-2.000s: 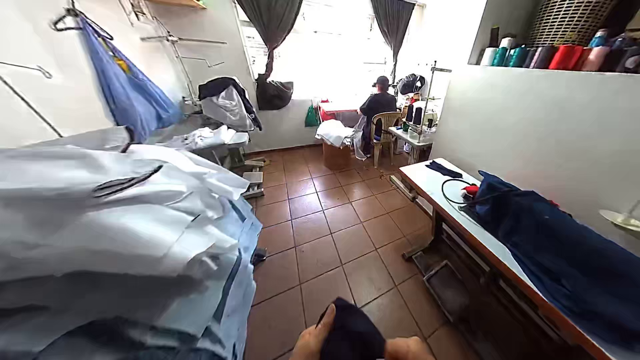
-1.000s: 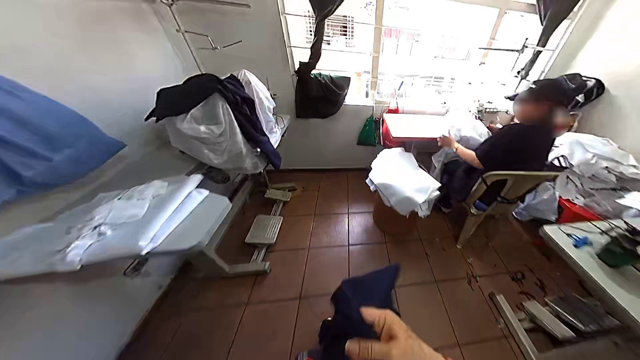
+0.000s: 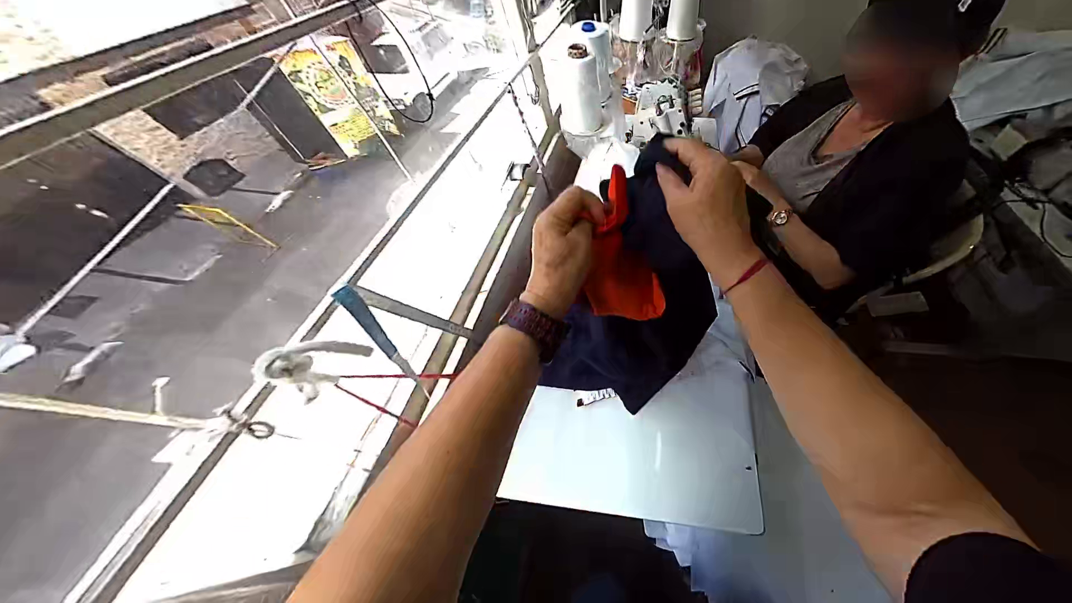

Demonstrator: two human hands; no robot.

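Both of my hands hold up a dark navy cloth piece (image 3: 670,285) above a white sewing table (image 3: 645,469). My left hand (image 3: 565,247) pinches an orange-red fabric part (image 3: 624,280) that lies against the navy cloth. My right hand (image 3: 708,201) grips the upper edge of the navy cloth between thumb and fingers. The cloth's lower corner hangs over the tabletop, and a small label (image 3: 596,397) bearing marks shows beneath it. Part of the sewing machine (image 3: 666,117) shows behind my hands.
A seated person (image 3: 871,176) is close on the right, with an arm near my right hand. Thread cones (image 3: 582,92) stand beyond the cloth. At left run the window bars (image 3: 402,226), with tied cord (image 3: 293,368) and a blue-handled tool (image 3: 368,322). Pale fabric (image 3: 754,84) lies behind.
The view has moved across the room to the table by the window. Both hands now hold the navy cloth raised, and its orange-red part shows.
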